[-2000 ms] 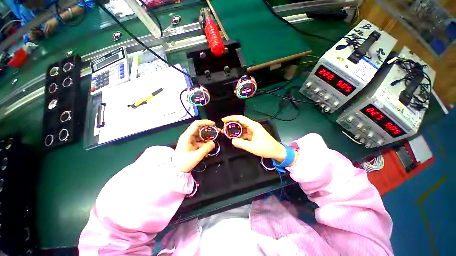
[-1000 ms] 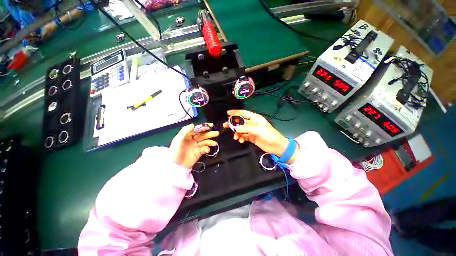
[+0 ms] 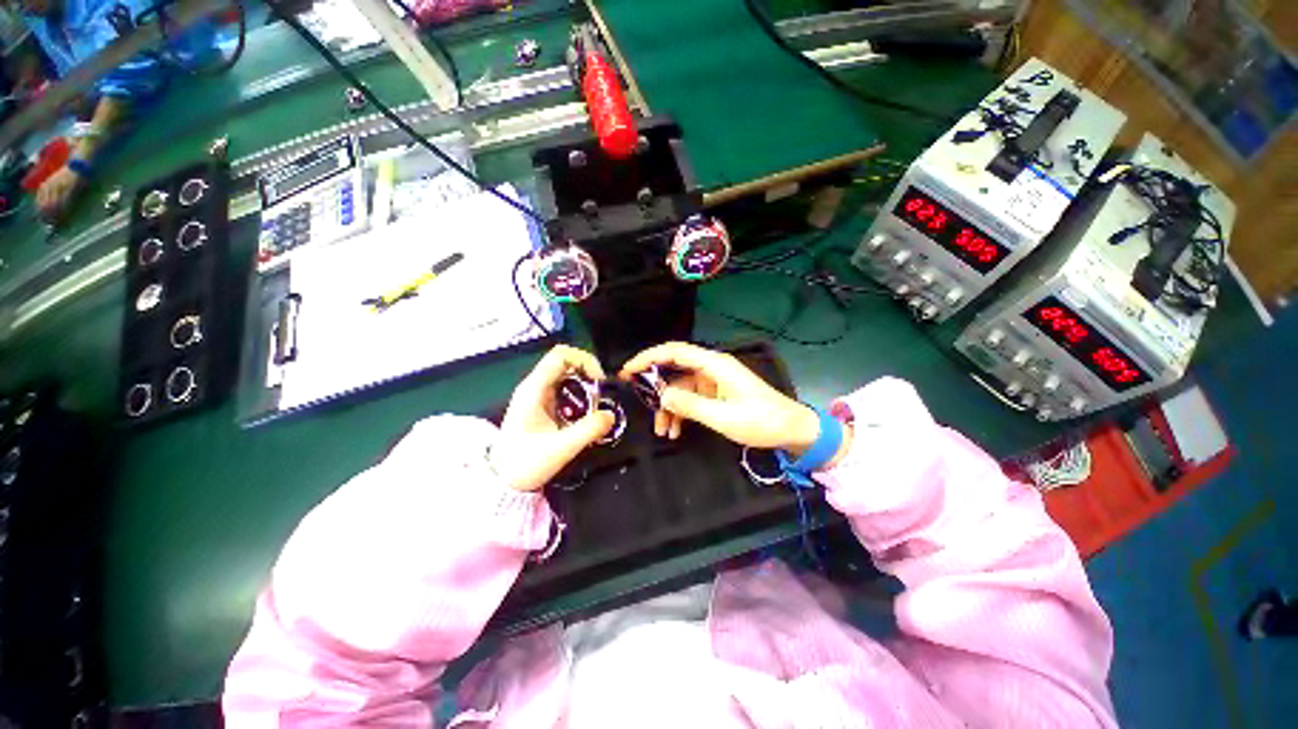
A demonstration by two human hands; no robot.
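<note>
My left hand (image 3: 541,425) holds a round display module (image 3: 574,400), tilted, above the foam tray. My right hand (image 3: 726,399) wears a blue wrist strap (image 3: 819,443) and holds another round display module (image 3: 649,386) by its edge, also tilted. The black foam tray (image 3: 669,499) lies below both hands, with modules in several pockets, partly hidden by hands and sleeves. The black test fixture (image 3: 616,185) stands beyond my hands, with one lit module at its left (image 3: 565,275) and one at its right (image 3: 699,249). Its red clamp handle (image 3: 608,107) points up.
Clipboard with paper (image 3: 413,306), yellow pen (image 3: 414,282) and calculator (image 3: 310,207) lie left of the fixture. Another foam tray (image 3: 178,285) is further left. Two power supplies (image 3: 982,200) stand at right, a red bin (image 3: 1125,491) below. A person's hand (image 3: 60,188) shows at upper left.
My hands first draw apart and turn the modules, then come closer together again, modules now tilted more steeply than at first. A person's arm has come into view at upper left.
</note>
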